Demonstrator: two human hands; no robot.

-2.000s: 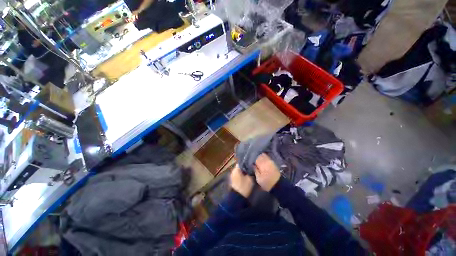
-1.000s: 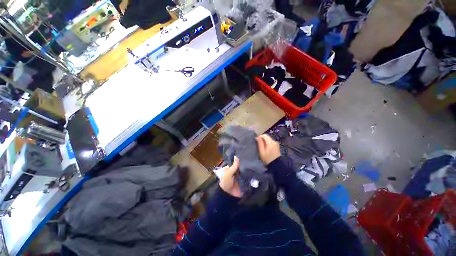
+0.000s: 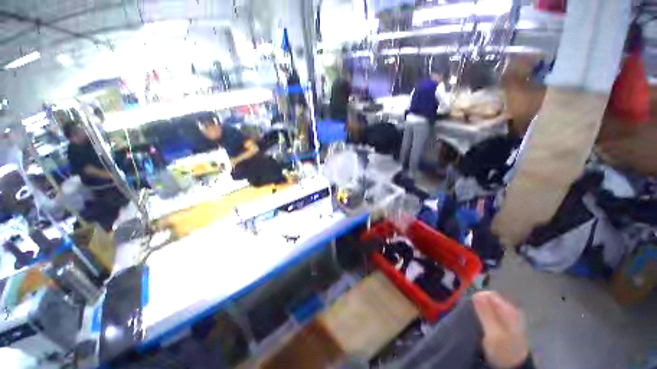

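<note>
My right hand (image 3: 501,330) is at the lower right, blurred, with its fingers closed on the edge of a grey garment piece (image 3: 447,340). The cloth stretches down and left from the hand and is cut off by the bottom edge of the picture. My left hand is not in view. The wooden bench (image 3: 371,313) lies left of the cloth, with the brown woven mat (image 3: 306,347) on it.
A red crate (image 3: 431,308) with black and white pieces stands beyond the bench. The blue-edged white sewing table (image 3: 216,281) with a sewing machine (image 3: 288,205) runs along the left. A pillar (image 3: 551,158) and garment heaps stand right. Several people are farther back.
The view has tilted up, showing the room and people. My right hand has moved to the right with the grey cloth. My left hand and the grey garment pile have left the picture.
</note>
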